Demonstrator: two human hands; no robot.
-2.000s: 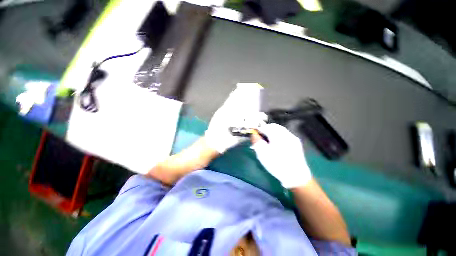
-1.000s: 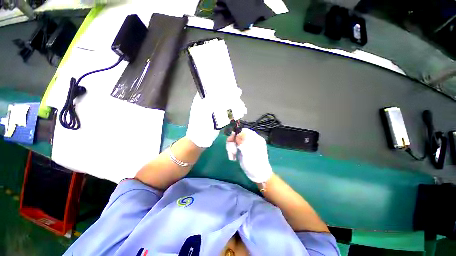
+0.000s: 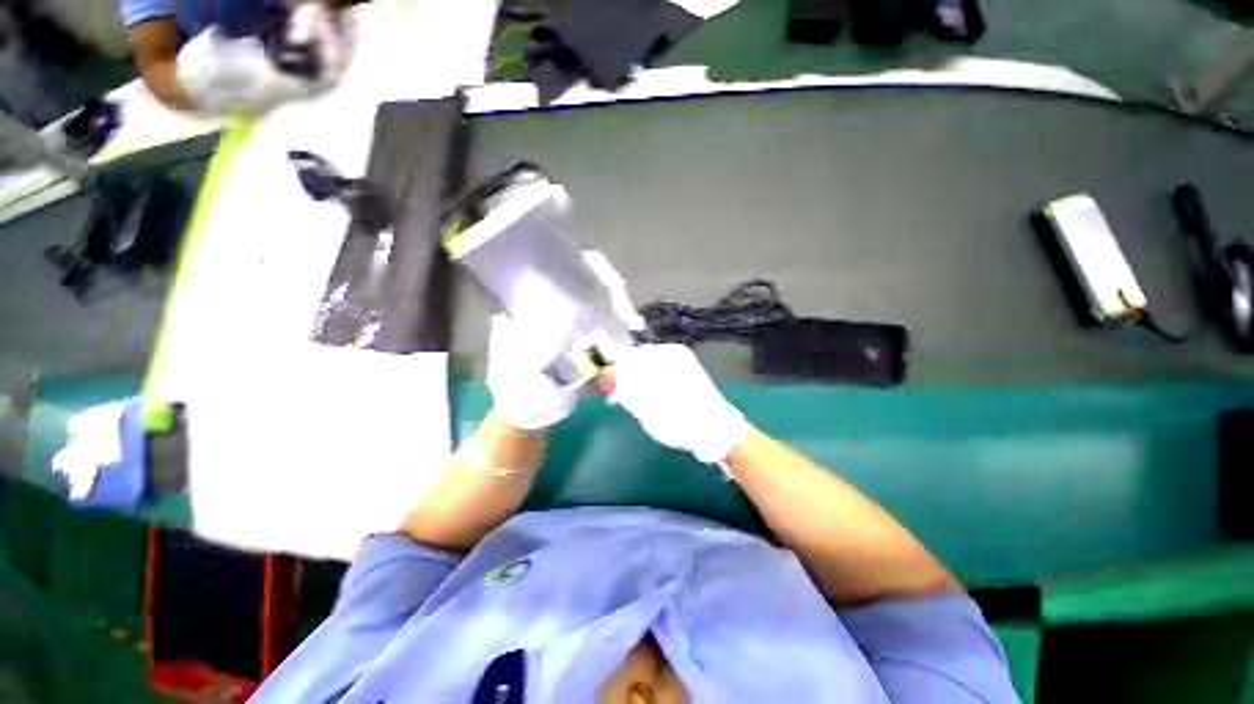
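Observation:
The silver-white adapter inner unit (image 3: 525,255) is tilted above the belt, with black edging at its far end. My gloved left hand (image 3: 534,369) holds it from below near its close end. My gloved right hand (image 3: 677,402) has its fingertips at the unit's close end, beside a small yellow patch; the exact grip is blurred. A closed black adapter (image 3: 831,352) lies on the belt just right of my hands, with its bundled black cord (image 3: 729,314) to its left.
Another silver unit (image 3: 1093,259) and a coiled cord (image 3: 1221,282) lie at the right. White paper (image 3: 323,447) and a glossy black sheet (image 3: 417,227) are at the left. Another person's gloved hand (image 3: 255,69) is at the upper left. A red crate (image 3: 279,612) stands below.
The unit has tilted further left in my hands. The black adapter has left its place on the white paper. Another person's arms have come in at the upper left, holding something dark.

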